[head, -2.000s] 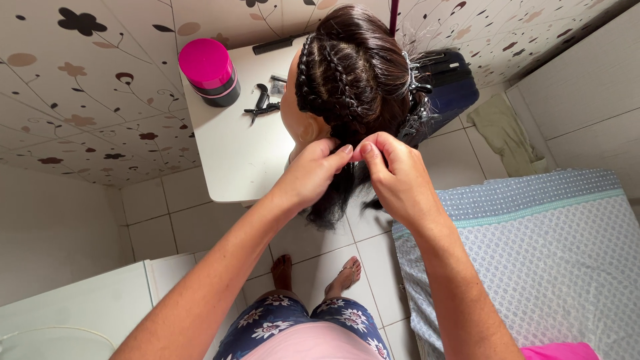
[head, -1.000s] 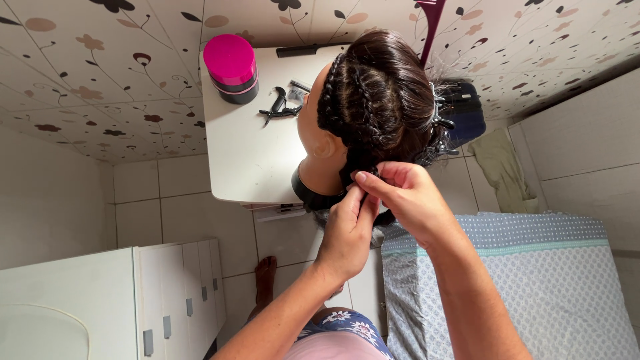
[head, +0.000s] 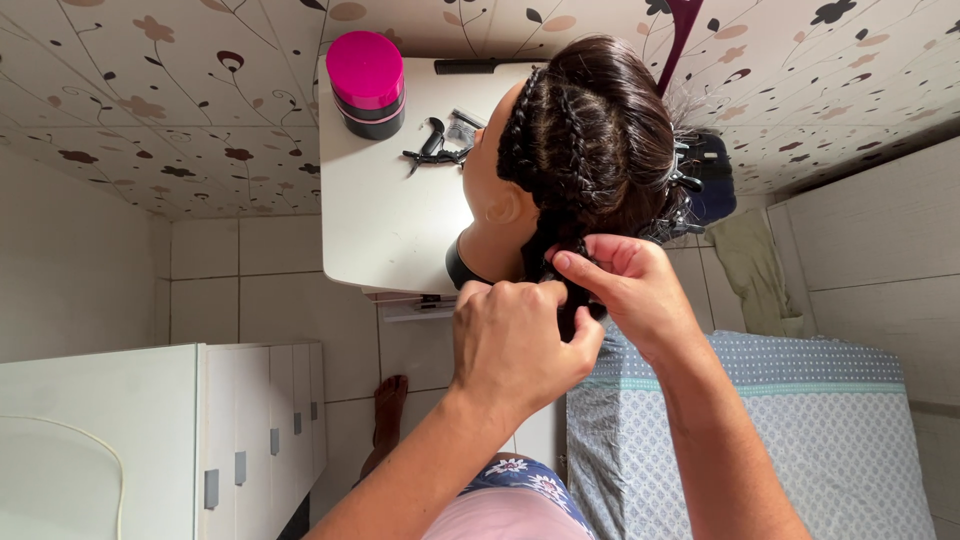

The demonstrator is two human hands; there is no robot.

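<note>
A mannequin head (head: pixel 499 202) with dark hair stands at the right side of a white table (head: pixel 375 240), its face turned left. Narrow braids (head: pixel 576 142) run along the scalp above the ear. Below them my left hand (head: pixel 525 341) grips the hanging dark hair, its fingers curled around it. My right hand (head: pixel 626 281) pinches the braided hair between thumb and fingers, just above and right of my left hand. Metal-looking and black hair clips (head: pixel 686 182) hold hair at the back of the head. Some fingertips are hidden in the hair.
A black jar with a pink lid (head: pixel 365 75), a black comb (head: pixel 487 66) and black hair clips (head: pixel 435 156) lie on the table. A bed with a patterned cover (head: pixel 817 442) is at the lower right, a white drawer unit (head: pixel 259 420) at the lower left. Tiled walls enclose the corner.
My left hand has turned so its back faces up and its fingers wrap the hair; before, both hands' fingertips met close together. The view has shifted.
</note>
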